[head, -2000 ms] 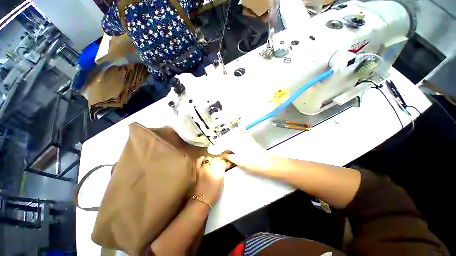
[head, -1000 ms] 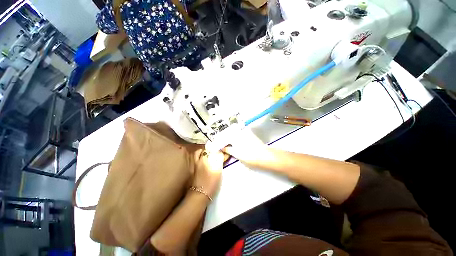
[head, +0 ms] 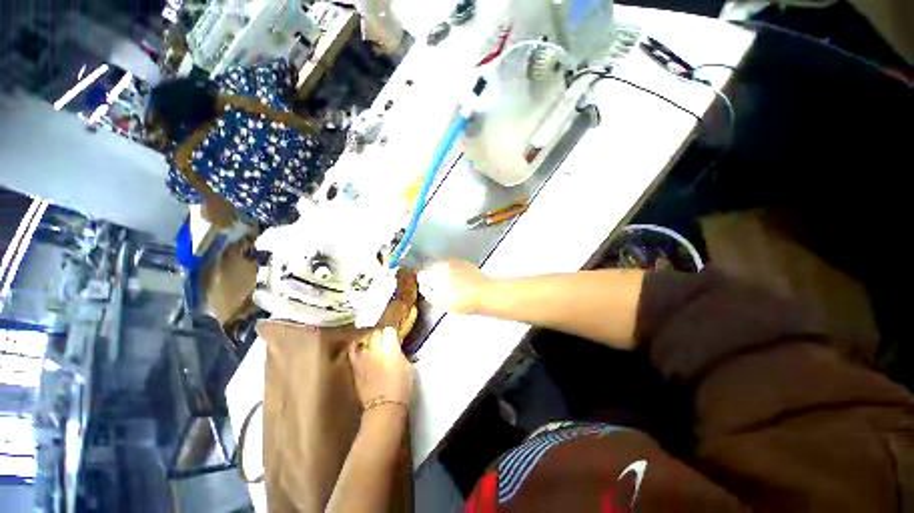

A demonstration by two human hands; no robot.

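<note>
A brown tote bag (head: pixel 306 411) lies on the white table, left of and partly under my left arm. Its edge runs to the needle area at the left end of the white sewing machine head (head: pixel 321 255). My left hand (head: pixel 383 366) grips the bag's edge just in front of the needle area. My right hand (head: pixel 451 287) is beside the small folded brown part right of the needle, fingertips at its edge; the glare hides whether they grip it. A brown handle loop (head: pixel 249 441) sticks out at the bag's left.
Orange-handled snips (head: pixel 498 214) lie on the machine bed. A small dark tool (head: pixel 666 57) and black cables are at the table's far right end. A white-rimmed bin (head: pixel 661 235) is below the table edge. A person in a blue floral top (head: pixel 246 145) is beyond the machine.
The view has turned and shifted, so the machine appears steeper. My hands are farther apart, with a folded brown part of the bag now showing between them. The bin has come into view.
</note>
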